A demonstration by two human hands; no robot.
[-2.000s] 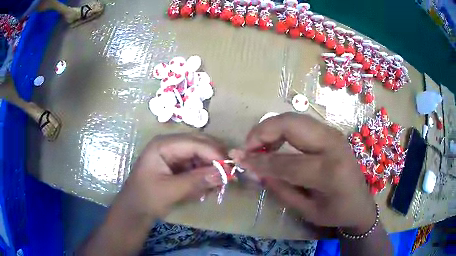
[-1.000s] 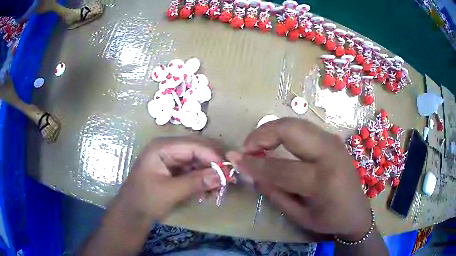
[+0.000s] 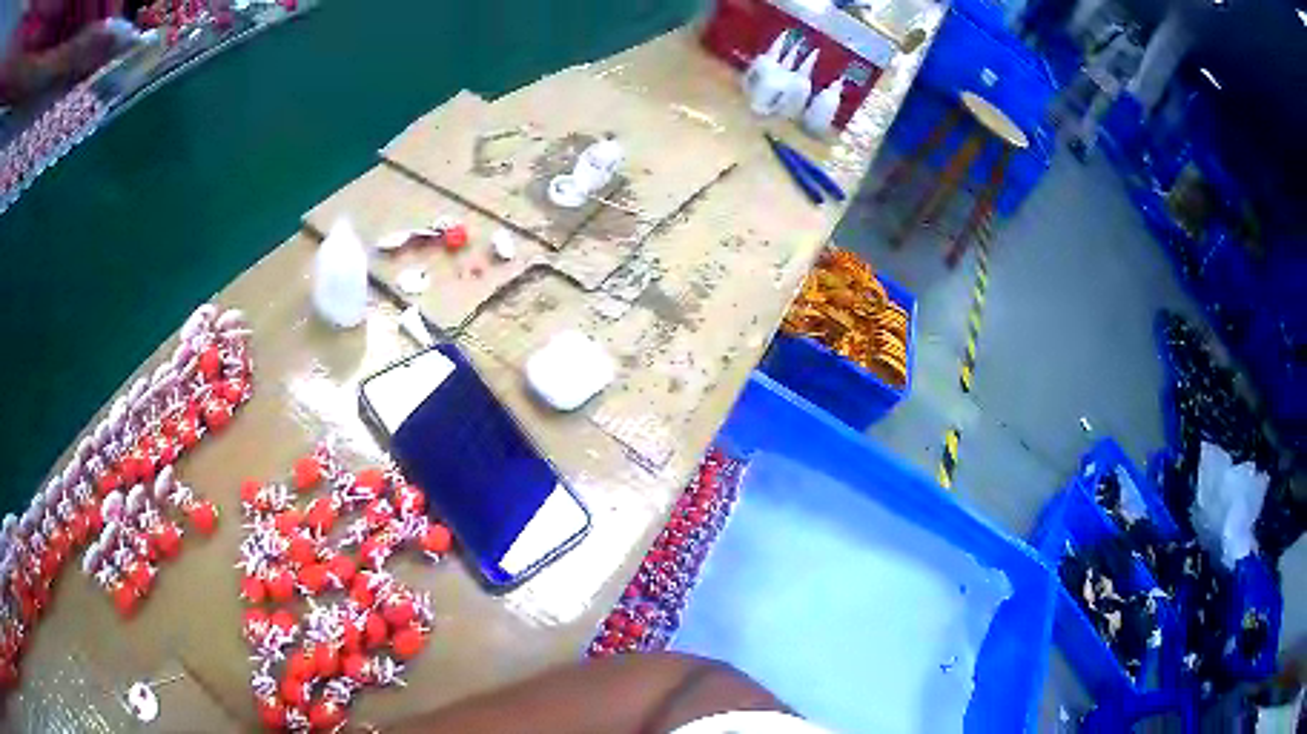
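No hand shows; only a forearm (image 3: 616,698) crosses the bottom edge, its hand out of the picture. A jumbled heap of red ball pieces with red-and-white trim (image 3: 337,574) lies at lower left. Finished ornaments (image 3: 158,416) stand in rows along the table's far edge, with a short row beside them (image 3: 151,538). A single white disc with red marks (image 3: 142,701) lies at bottom left by a thin stick. A smartphone (image 3: 473,462) lies right of the heap.
A white case (image 3: 571,369) and white bottle (image 3: 341,273) stand near stained cardboard (image 3: 473,187). Further back are dark-handled pliers (image 3: 803,169) and small white bottles (image 3: 781,79). A blue crate (image 3: 1025,617) adjoins the table's right edge; a person shows at top left.
The view has swung right. Both hands and the piece they held have left the picture, as has the white disc pile. The bottles, tools and right-hand crates now show.
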